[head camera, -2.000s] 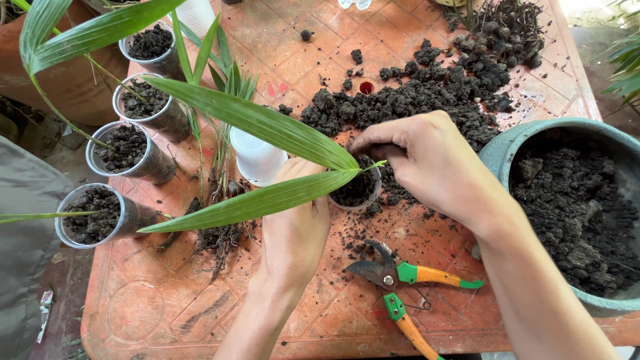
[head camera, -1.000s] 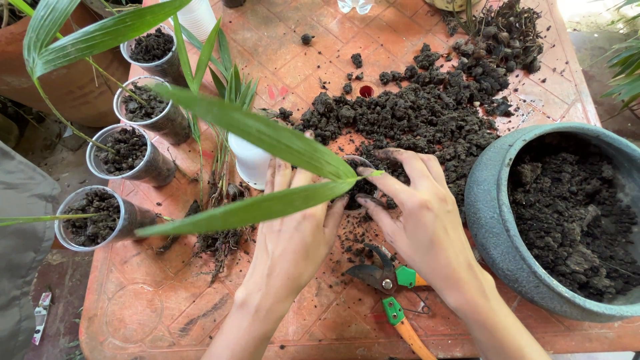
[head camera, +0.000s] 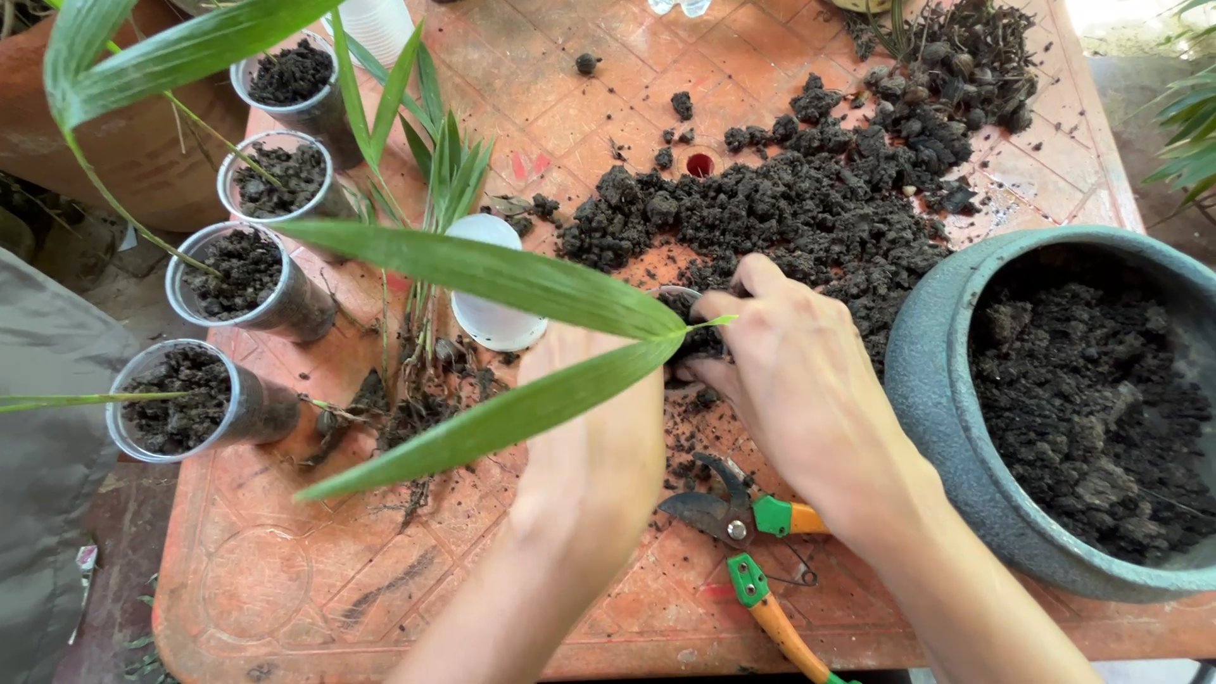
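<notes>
A clear plastic cup (head camera: 679, 296) with dark soil stands at the middle, and a seedling with two long green leaves (head camera: 494, 275) rises from it. My right hand (head camera: 779, 351) reaches to the cup's right side, thumb and fingers on the soil and rim. Under the leaves, my left hand (head camera: 594, 408) is beside the cup on the left; its fingers are mostly hidden, so its hold cannot be told. Loose dark soil (head camera: 788, 209) is heaped behind the cup. Pruning shears (head camera: 741, 527) with orange and green handles lie in front of it.
Several soil-filled cups (head camera: 228, 271) with seedlings line the table's left edge. Bare-root seedlings (head camera: 427, 351) lie beside an upturned white cup (head camera: 494, 285). A grey-blue pot (head camera: 959, 408) of soil stands at right. A clump of seeds and roots (head camera: 959, 66) lies at the back right.
Both hands were around the cup a second ago; the right hand now has its fingers bent in at the soil. Two seconds ago the pot stood farther right in view.
</notes>
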